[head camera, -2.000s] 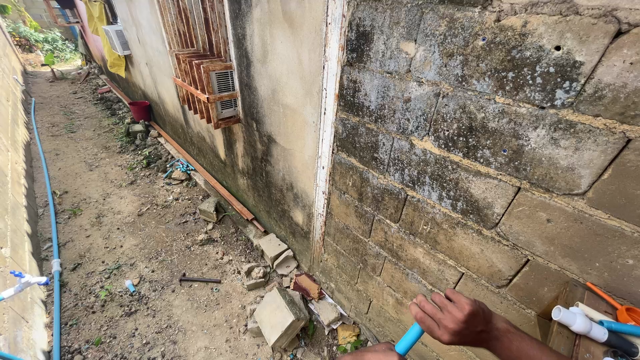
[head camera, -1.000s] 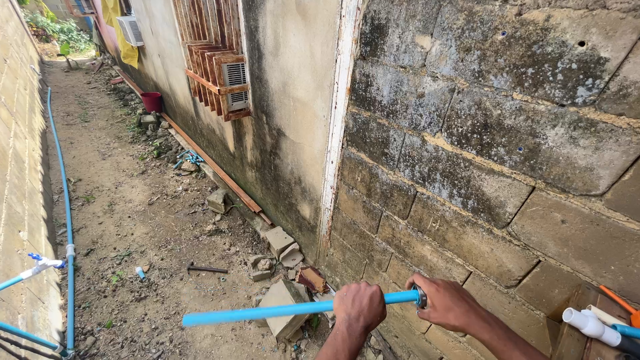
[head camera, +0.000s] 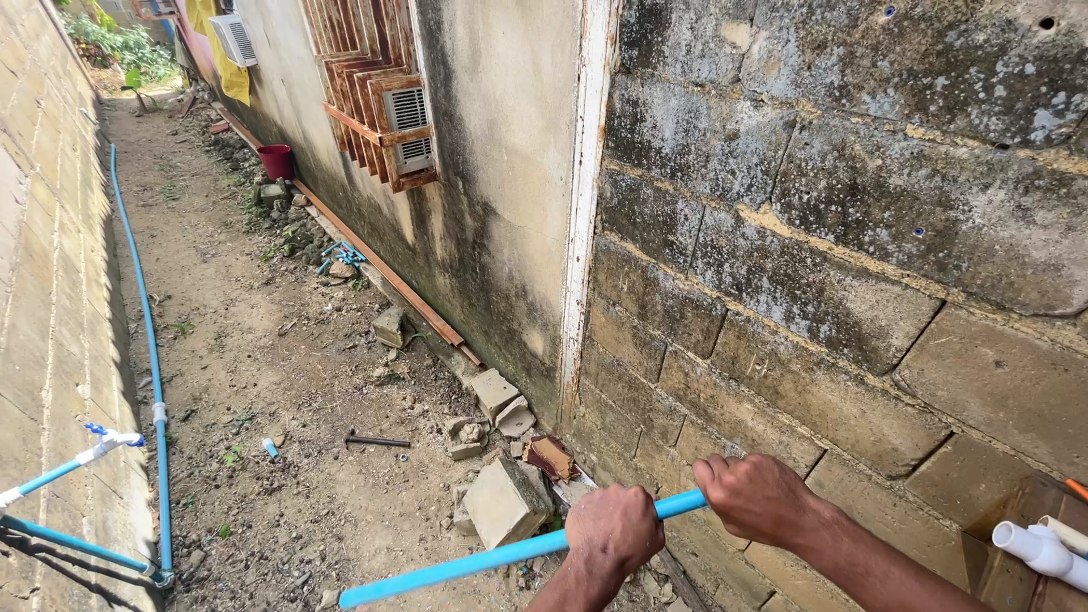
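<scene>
A length of blue plastic pipe (head camera: 476, 563) slants across the lower middle of the head view, its free end toward the lower left. My left hand (head camera: 614, 529) is closed around the pipe partway along. Up and to the right, my right hand (head camera: 756, 501) is closed at the pipe's upper end, with the fingers hiding that end. Whether my right hand also holds something small cannot be told. Behind the pipe lie a broken concrete block (head camera: 503, 503) and rubble at the foot of the block wall (head camera: 816, 280).
On the dirt path lie a hammer (head camera: 376, 440) and a short blue pipe piece (head camera: 270, 449). Blue pipe with a white tap (head camera: 109, 444) runs along the left wall. White pipe fittings (head camera: 1041, 548) sit at the lower right. A red bucket (head camera: 275, 161) stands farther off.
A second ago a round, dark thing showed at my right hand on the pipe's end; now the fingers cover that end. Both hands and the pipe have come into fuller view since two seconds ago.
</scene>
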